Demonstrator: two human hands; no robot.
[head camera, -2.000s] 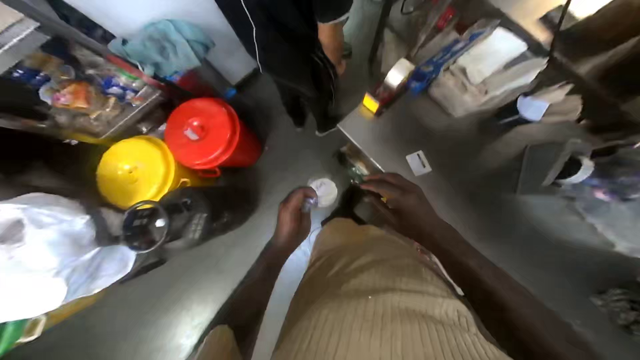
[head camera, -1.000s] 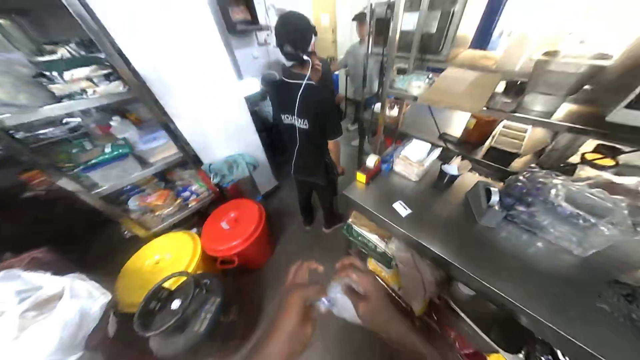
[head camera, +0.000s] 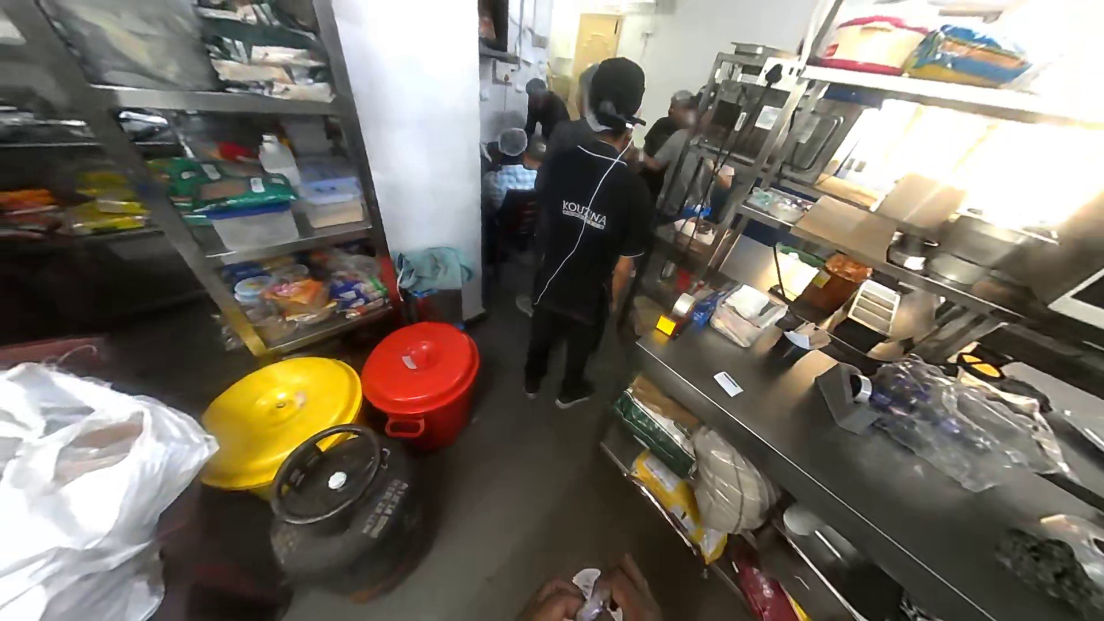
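At the bottom edge of the head view, my left hand (head camera: 553, 601) and my right hand (head camera: 633, 590) are close together, cut off by the frame. Between them is a small piece of whitish, crumpled plastic (head camera: 592, 593), which the fingers of both hands grip. Its exact kind cannot be told. The hands are over the grey floor, left of the steel table's lower shelf. My forearms are out of view.
A steel table (head camera: 776, 440) runs along the right, with plastic bags and a tape roll (head camera: 682, 305). Left are a black gas cylinder (head camera: 345, 517), yellow bin (head camera: 285, 410), red bin (head camera: 421, 379) and white plastic bag (head camera: 69, 483). A person in black (head camera: 586, 216) stands ahead; several people are beyond.
The view has tilted up a lot, so my hands now show only at the bottom edge. The whitish plastic is between my hands in the earlier frames too.
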